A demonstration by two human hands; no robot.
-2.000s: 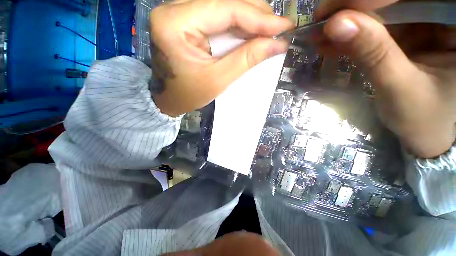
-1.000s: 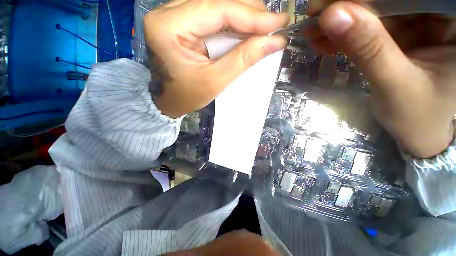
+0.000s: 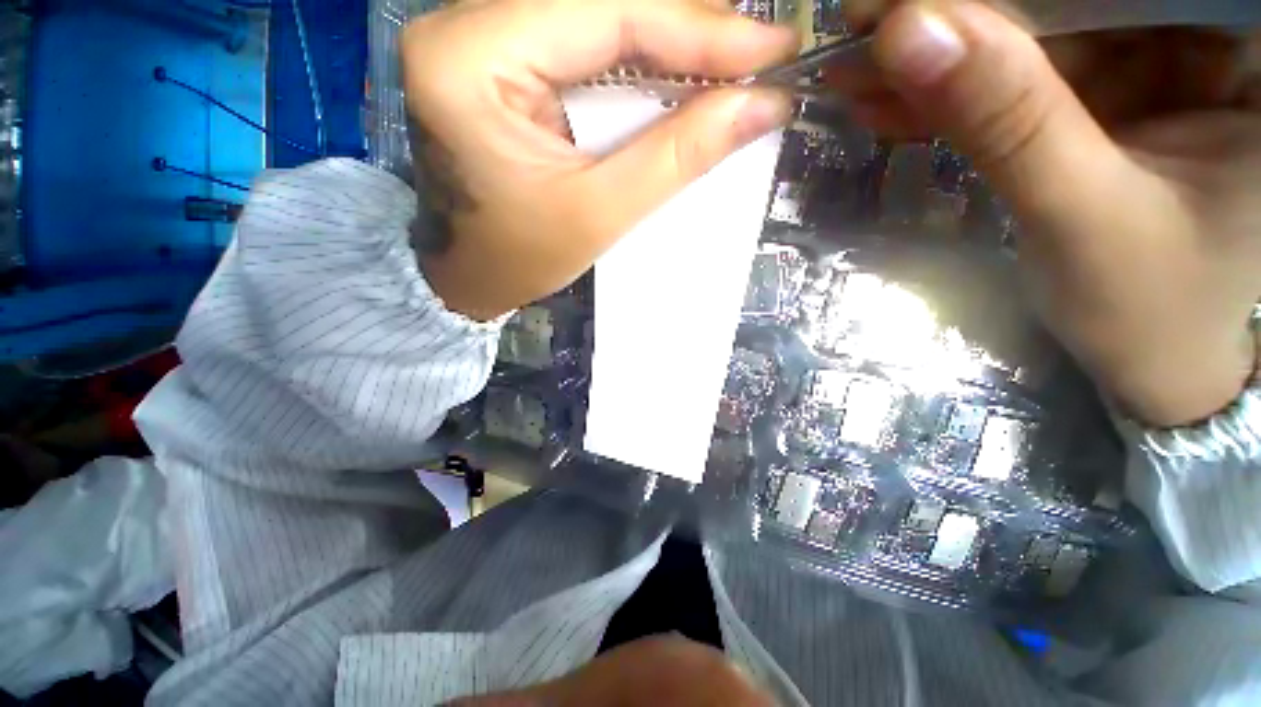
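My left hand (image 3: 539,166) pinches a white backing strip (image 3: 671,304) between thumb and forefinger; the strip hangs down over a clear blister tray, with a row of tiny dots at its top edge. My right hand (image 3: 1065,194) holds thin grey tweezers (image 3: 823,58), whose tip reaches to my left fingertips at the strip's top. Whether a sticker is on the tip is too small to tell. The shiny tray (image 3: 885,587) lies below both hands, its pockets holding circuit board modules (image 3: 866,412) with silvery rectangles. Strong glare hides some pockets.
A blue surface with thin dark wires (image 3: 125,124) is at the upper left. White striped smock sleeves and lap surround the tray. A black clip-like object (image 3: 470,477) lies by the tray's lower left. Part of a hand (image 3: 664,677) shows at the bottom edge; whose is unclear.
The strip's upper end has opened out above my left thumb, so its dotted edge now shows. The tweezers and right fingers have shifted slightly. The tray has stayed in place.
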